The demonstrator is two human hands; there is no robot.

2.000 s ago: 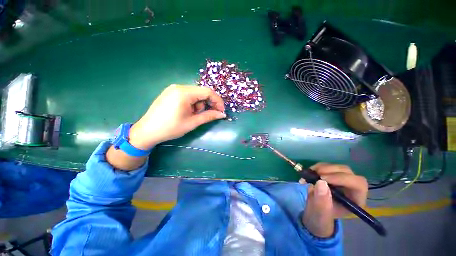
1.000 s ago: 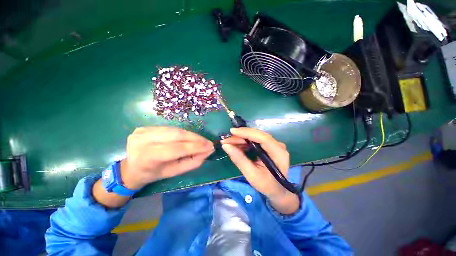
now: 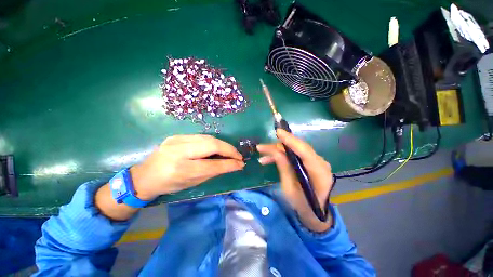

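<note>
A small dark piece with silvery spots (image 3: 248, 146) is between my two hands near the bench's front edge. My left hand (image 3: 189, 162) has thumb and fingertips together at its left side; whether they hold a part is too small to tell. My right hand (image 3: 302, 176) holds the black soldering iron (image 3: 298, 169) like a pen, its thin metal tip pointing up and away, off the work. The right thumb and a fingertip are close to the dark piece's right side. A loose pile of tiny silvery-white discs with reddish-dark leads (image 3: 200, 89) lies beyond my left hand.
A black fan with round wire guard (image 3: 302, 72) stands right of the pile. Beside it are a tan-brown tub (image 3: 381, 89), a black unit with yellow label (image 3: 448, 107), crumpled white tissue (image 3: 467, 27) and cables. A pale upright stick (image 3: 393, 31) and dark lumps (image 3: 258, 13) stand behind.
Since two seconds ago, the iron's tip has left the dark piece and points away from me. My left hand has moved from the pile's edge to the piece. The camera view has shifted right.
</note>
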